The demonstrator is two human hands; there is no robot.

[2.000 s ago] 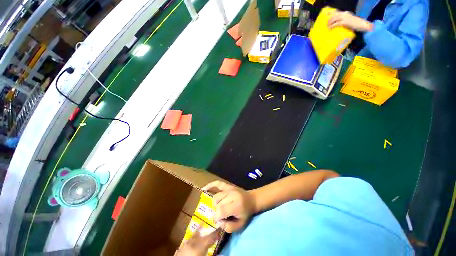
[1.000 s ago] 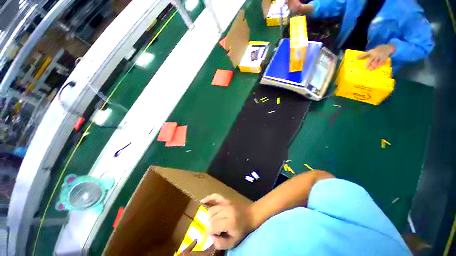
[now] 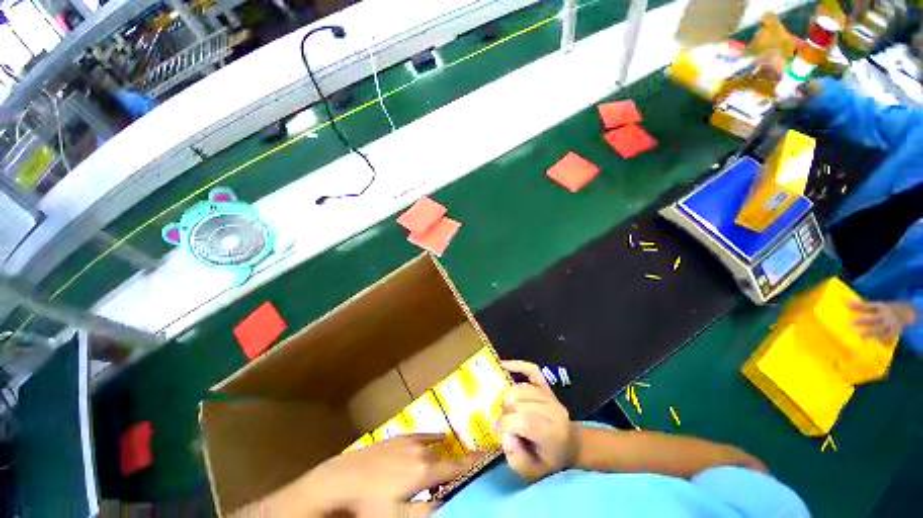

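A large brown carton (image 3: 334, 349) lies open at the lower middle. Yellow boxes with white labels (image 3: 471, 397) stand in a row inside it along the near right side. My right hand (image 3: 536, 417) grips the carton's right rim, with its fingers bent over the edge. My left hand (image 3: 380, 470) reaches in from the bottom left, its fingers lying over the tops of the yellow boxes; it shows no held thing, and its fingertips are blurred. A small white piece shows below the left hand.
A blue-topped scale (image 3: 734, 207) bears one upright yellow box (image 3: 779, 182). Another person's hand (image 3: 883, 320) touches stacked yellow boxes (image 3: 810, 369) at the right. Red squares (image 3: 574, 172) lie on the green surface. A teal fan (image 3: 228, 238) and a black cable (image 3: 329, 111) are at the back left.
The view has turned, so the carton and bench appear rotated. My right hand stays at the carton rim. My left hand reaches further over the boxes. The other person has put a yellow box on the scale.
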